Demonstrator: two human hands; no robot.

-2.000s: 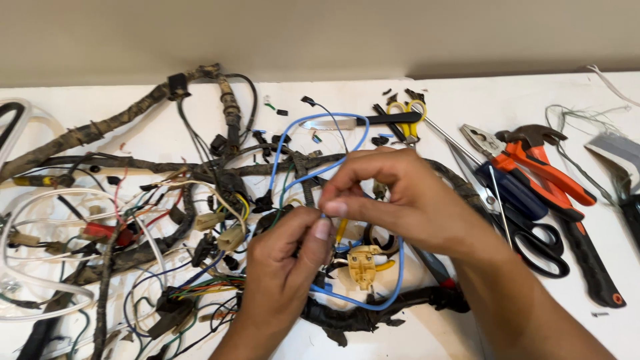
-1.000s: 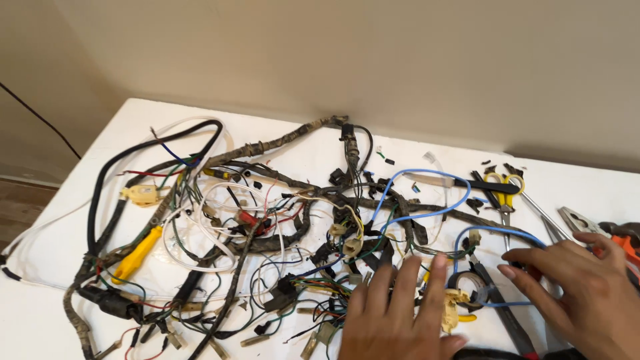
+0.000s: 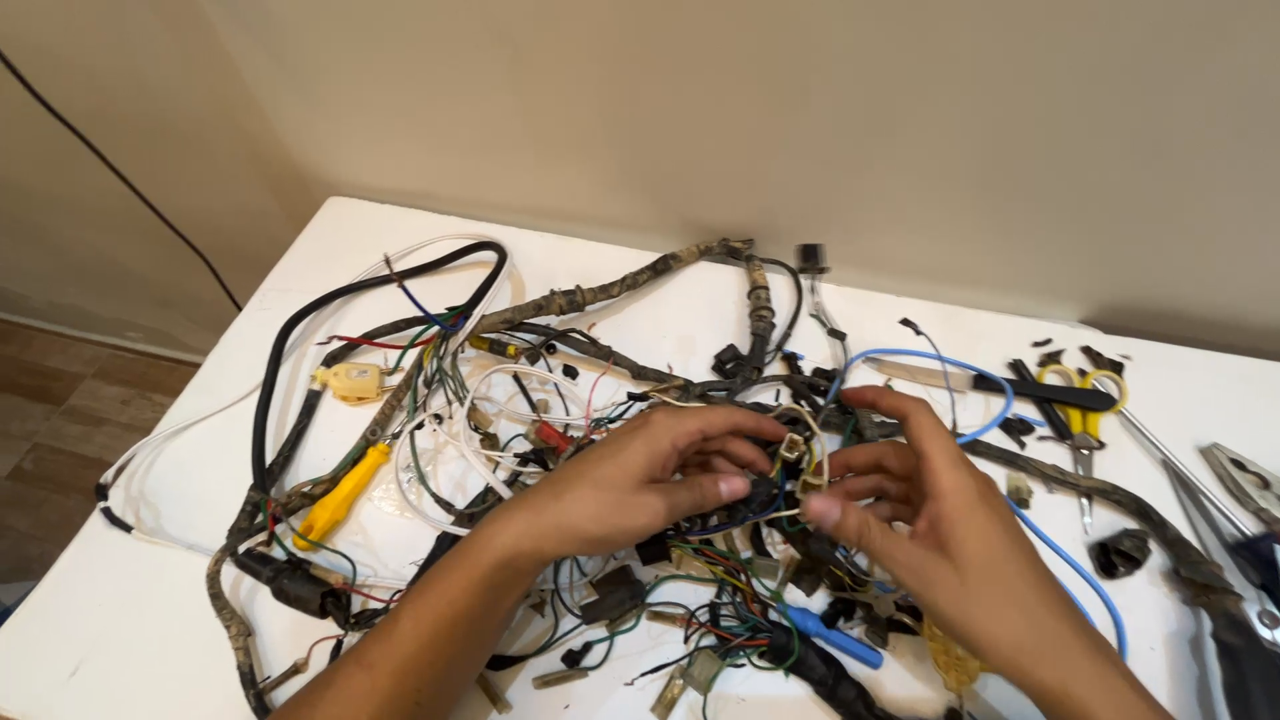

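Both hands are over the middle of a tangled wiring harness point(image 3: 620, 280) on a white table. My left hand point(image 3: 650, 480), fingers curled, is beside a small white connector point(image 3: 792, 446); whether it grips any wire cannot be told. On the connector's other side, my right hand point(image 3: 920, 500) has its fingers bent around a cream-coloured wire loop, its thumb apart from the index finger; a firm hold cannot be made out. Dark connectors and thin wires lie under the fingers. A blue cable point(image 3: 1075, 575) runs past my right hand.
A yellow-handled tool point(image 3: 342, 497) and yellow plug point(image 3: 352, 383) lie left. A blue-handled tool point(image 3: 832, 636) is in front. A knife point(image 3: 1040, 393), yellow-handled scissors point(image 3: 1086, 418) and pliers point(image 3: 1240, 480) lie right. A wall point(image 3: 800, 120) stands behind the table.
Both hands were together at first, then spread apart near the table's front; now they are over the harness beside the white connector. The view has shifted left.
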